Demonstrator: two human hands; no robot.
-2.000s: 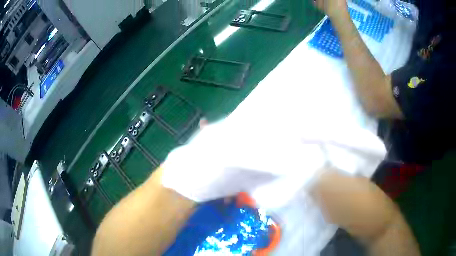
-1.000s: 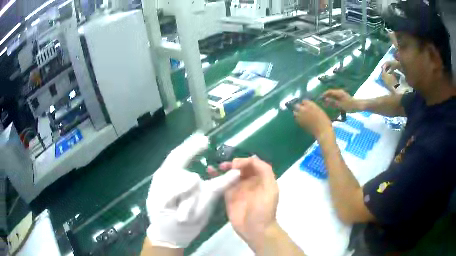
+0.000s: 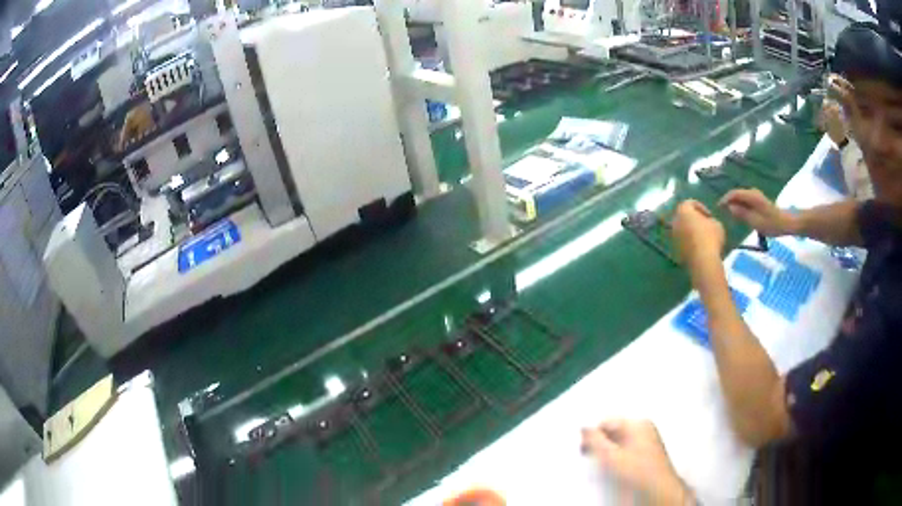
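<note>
My right hand [image 3: 635, 457], bare, is at the bottom edge, over the white bench cover [image 3: 554, 445]. Its fingers are curled and blurred, and I cannot tell if they hold anything. My left hand is out of the picture. Several black phone middle frames [image 3: 450, 374] lie in a slanting row on the green conveyor belt [image 3: 326, 296], up and to the left of my right hand. A sliver of the orange parts tray [image 3: 475, 497] shows at the bottom edge; its contents are hidden.
A person [image 3: 851, 287] at the right works over the belt, with blue gridded trays [image 3: 781, 282] beside them. A white machine [image 3: 326, 119] and a post [image 3: 482, 148] stand behind the belt. A cream plate [image 3: 79, 417] sits at the lower left. Bagged materials [image 3: 564, 178] lie beyond.
My gloved left hand has left the picture. My right hand has moved down and right, away from the belt. The view has shifted, showing the row of frames and the tray's edge.
</note>
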